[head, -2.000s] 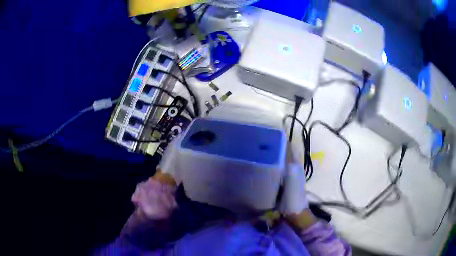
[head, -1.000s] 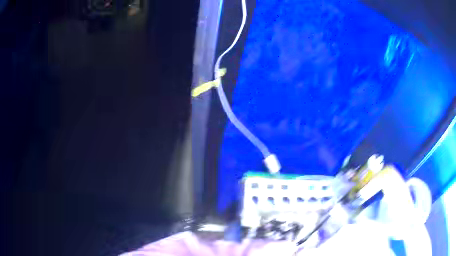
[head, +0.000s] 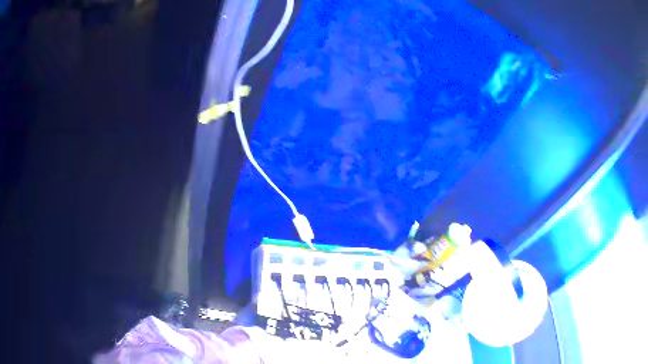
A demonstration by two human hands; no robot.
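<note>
Neither of my hands shows. Only a pink sleeve [head: 185, 345] is at the bottom left, cut off by the frame's edge, and no projector is in view. Nearest in front of me is the white socket panel [head: 284, 291], with a row of small dark squares and black plugs below them. Dark remote controls [head: 281, 328] lie along its near side, blurred. A dark blue rounded object [head: 408, 341] lies to their right.
A thin white cable [head: 259, 167] with a small white block [head: 303, 229] runs up from the panel. A large white round object [head: 504, 306] stands to the right, beside a yellow and white cluster [head: 440, 249]. Blue-lit curtain [head: 355, 121] hangs beyond.
The view has swung left from the bench and projectors. The projector held between both my gloved hands two seconds ago is out of view, as are the hands. Since one second ago, the panel has shifted left in view.
</note>
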